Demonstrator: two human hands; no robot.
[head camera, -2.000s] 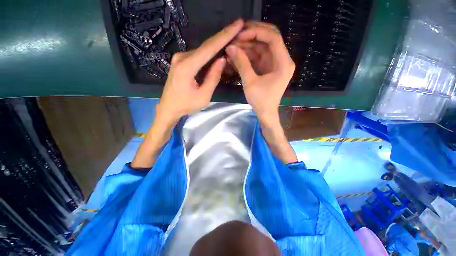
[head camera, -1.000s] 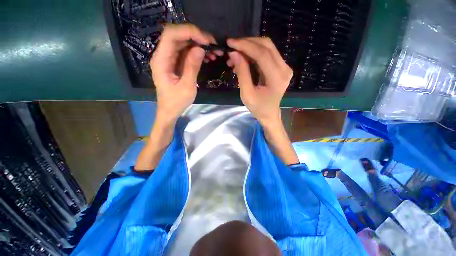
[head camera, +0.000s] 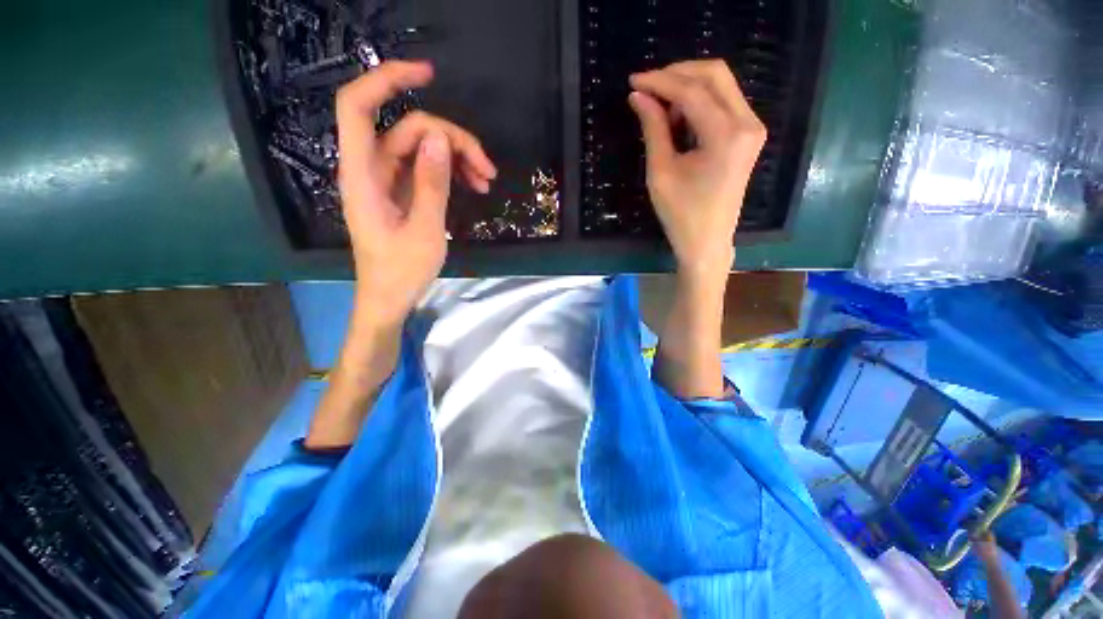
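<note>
My left hand (head camera: 405, 181) is open and empty, its fingers spread over the left part of the black partitioned tray (head camera: 502, 109). Jumbled black plastic parts (head camera: 302, 55) lie at the tray's left, partly under that hand. My right hand (head camera: 702, 145) is over the rows of finished parts (head camera: 605, 121) at the tray's right. Its thumb and forefinger are bent close together; whether a part is between them cannot be told against the dark rows. Tiny gold-coloured metal contacts (head camera: 544, 206) lie loose at the near edge of the tray's middle.
Clear plastic trays (head camera: 956, 187) are stacked at right on the green bench (head camera: 109, 133). A brown cardboard box (head camera: 194, 375) and black wrapped strips (head camera: 73, 472) are below the bench at left. A trolley (head camera: 889, 429), blue stools (head camera: 937, 484) and a person's arm (head camera: 998, 580) are at lower right.
My hands have moved apart from the dark part they held together: the left hand opened, the right moved over the rows. The view has shifted, and the gold-coloured pile shows more.
</note>
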